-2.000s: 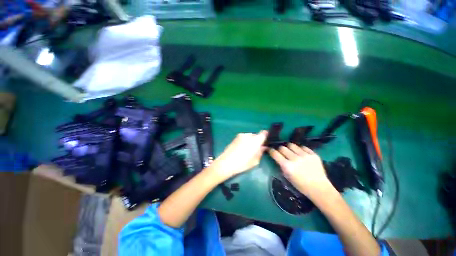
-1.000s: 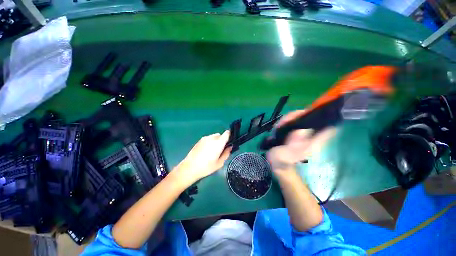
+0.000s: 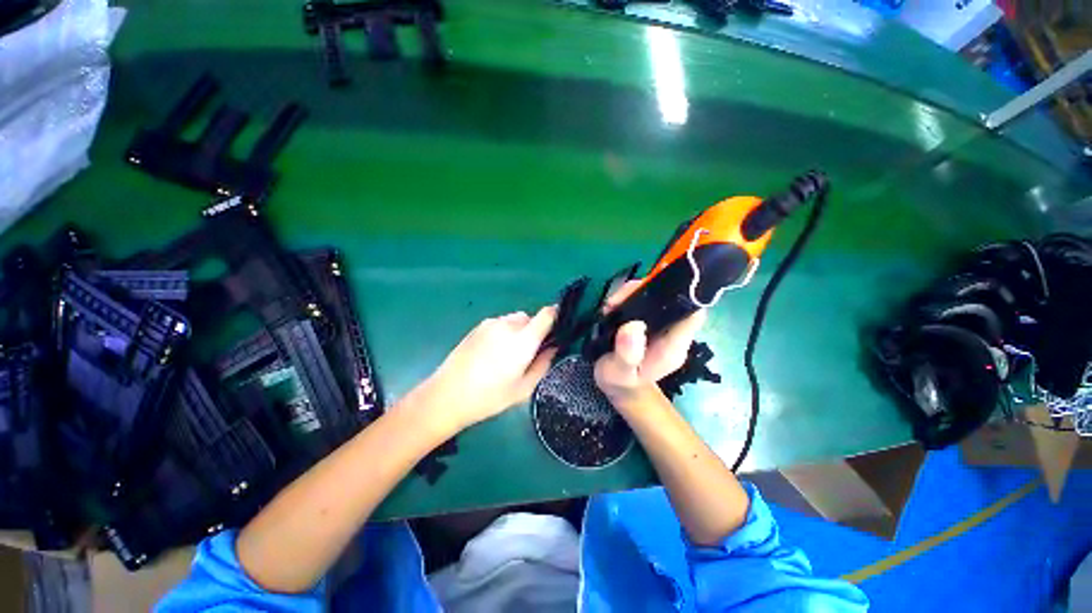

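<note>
My left hand (image 3: 493,365) holds one end of a black three-pronged bracket (image 3: 571,314) just above the bench. My right hand (image 3: 647,357) is closed around the orange and black electric screwdriver (image 3: 707,258). The tool's front end points down to the left, over the bracket; its tip is hidden by the tool and my right hand. The black cord (image 3: 759,323) runs from the tool's rear down to the bench edge. The round screw dish (image 3: 581,419) with dark specks lies below my hands. Small black pieces (image 3: 696,369) lie right of my right hand.
Black brackets (image 3: 168,383) are heaped at left. A single bracket (image 3: 222,141) lies above the heap and another (image 3: 376,24) at the top. A bubble-wrap bag (image 3: 50,114) is at upper left. A black bulk with white wires (image 3: 958,347) lies at right. Cardboard (image 3: 853,489) shows below the bench.
The screwdriver, lying at right at first, was taken up by my right hand and has moved left over the bracket. My left hand still holds the bracket. The view has shifted, showing another bracket at top.
</note>
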